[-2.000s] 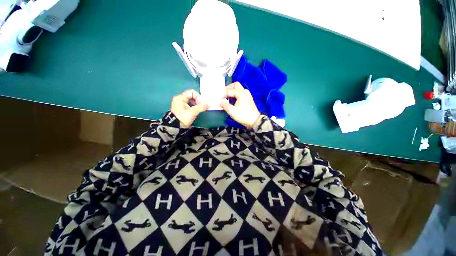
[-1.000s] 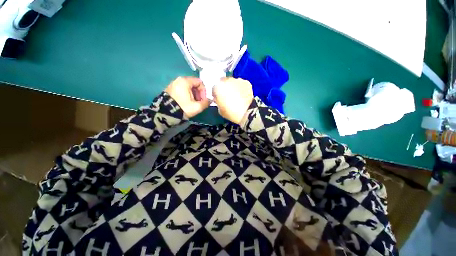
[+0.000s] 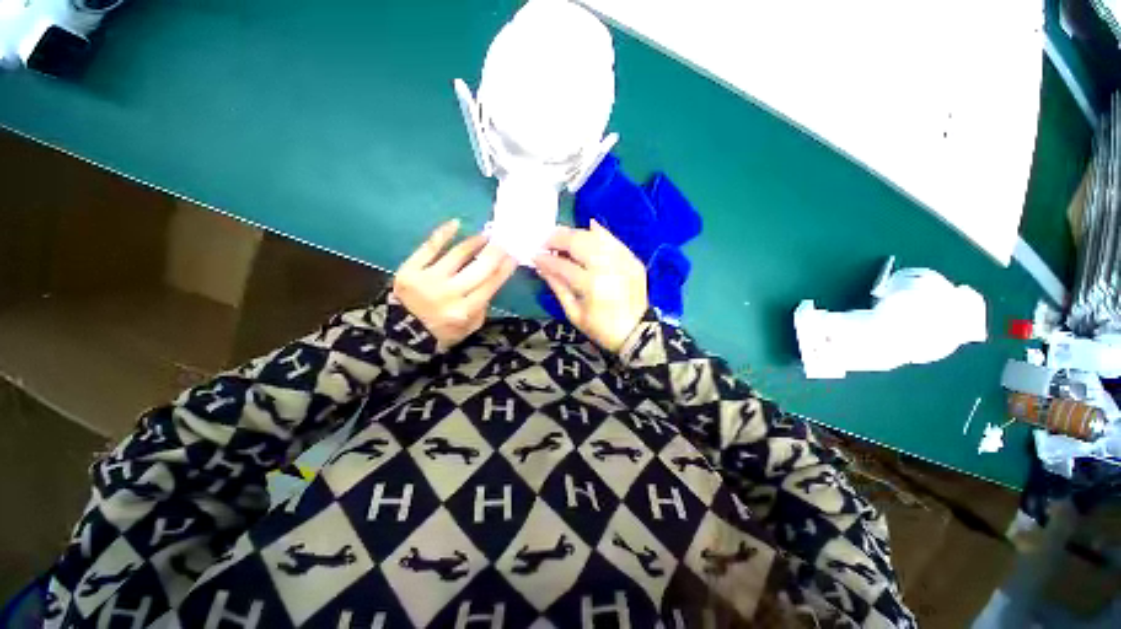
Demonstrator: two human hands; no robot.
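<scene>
A white security camera (image 3: 547, 86) with a rounded head stands out on the green bench in front of me, its neck and base towards me. A thin white antenna sticks out on each side of the head. My left hand (image 3: 452, 283) has its fingertips at the left side of the base. My right hand (image 3: 594, 280) has its fingertips pinched at the right side of the base. Whether a small piece is between the fingertips cannot be told. A crumpled blue cloth (image 3: 639, 221) lies just right of the camera, partly behind my right hand.
Another white camera (image 3: 891, 322) lies on its side at right. A white sheet (image 3: 861, 105) covers the back right. A red cap (image 3: 1020, 328), an orange-brown bottle (image 3: 1055, 415) and a white scrap (image 3: 991, 437) are at the right edge. More white units (image 3: 37, 31) stand at far left.
The view has turned, so the bench things sit lower at right. My hands have spread a little from the bunched position at the neck, with fingers more extended at the base.
</scene>
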